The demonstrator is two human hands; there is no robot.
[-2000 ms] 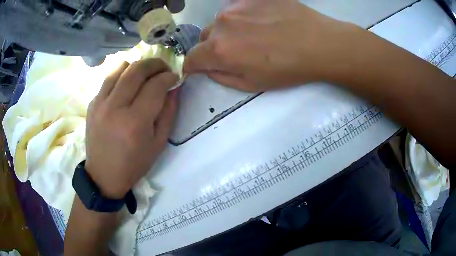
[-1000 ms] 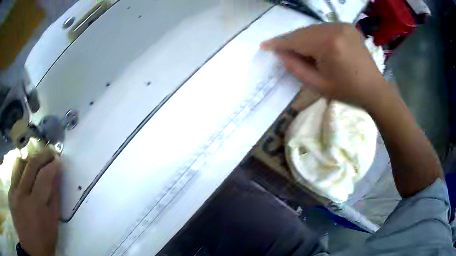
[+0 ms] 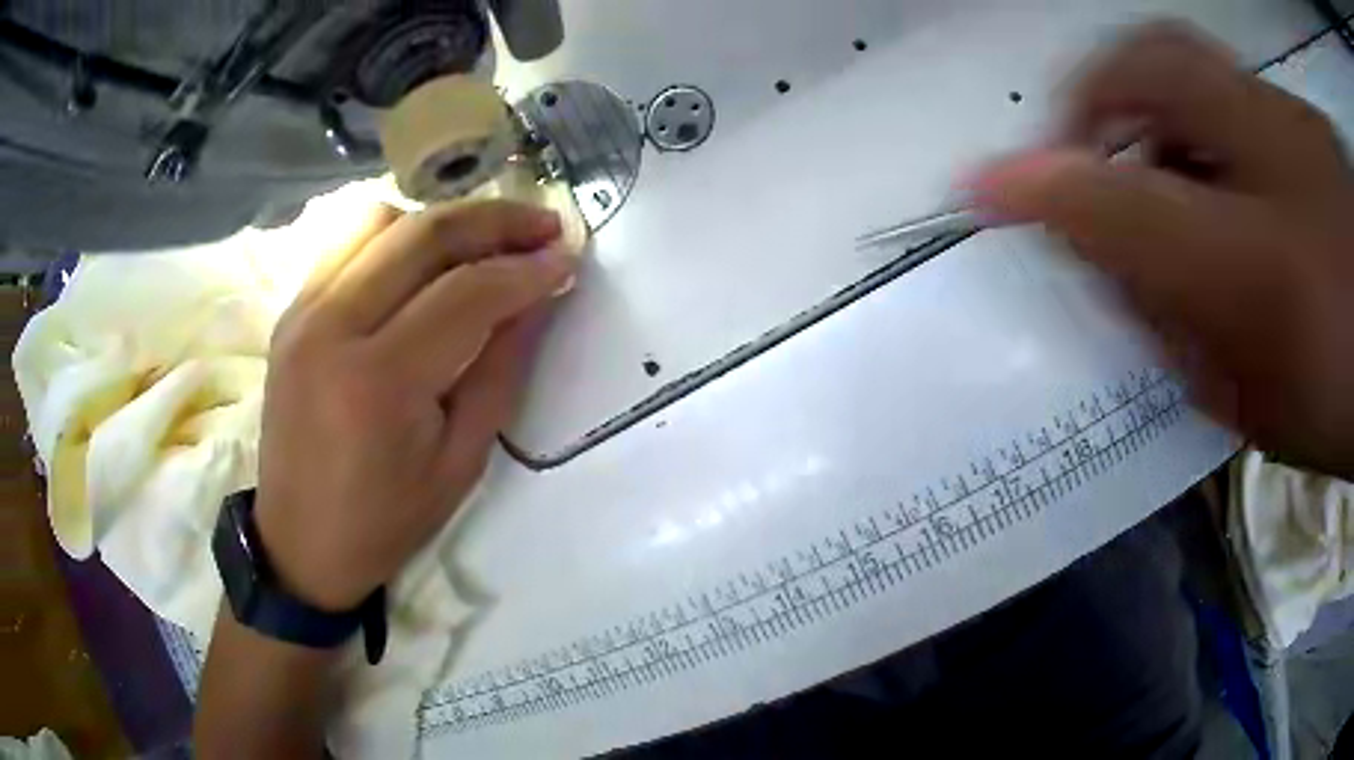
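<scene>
The cream garment piece lies bunched at the left, under and beside my left hand. My left hand pinches its edge between thumb and fingertips just below the presser foot and needle area. My right hand is blurred, at the right over the table. It holds a slim, pointed metal tool, like tweezers or a pick, with its tip pointing left toward the needle area. The fingers of my right hand are partly hidden by blur.
The sewing machine head fills the upper left, with a cream roller beside the needle. A round metal plate sits in the bed. A printed ruler follows the table's front edge. More cream cloth hangs at the lower right.
My right hand has come back from the table's far right side and now holds a slim tool. The view has swung back to the needle area. My left hand still pinches the garment there.
</scene>
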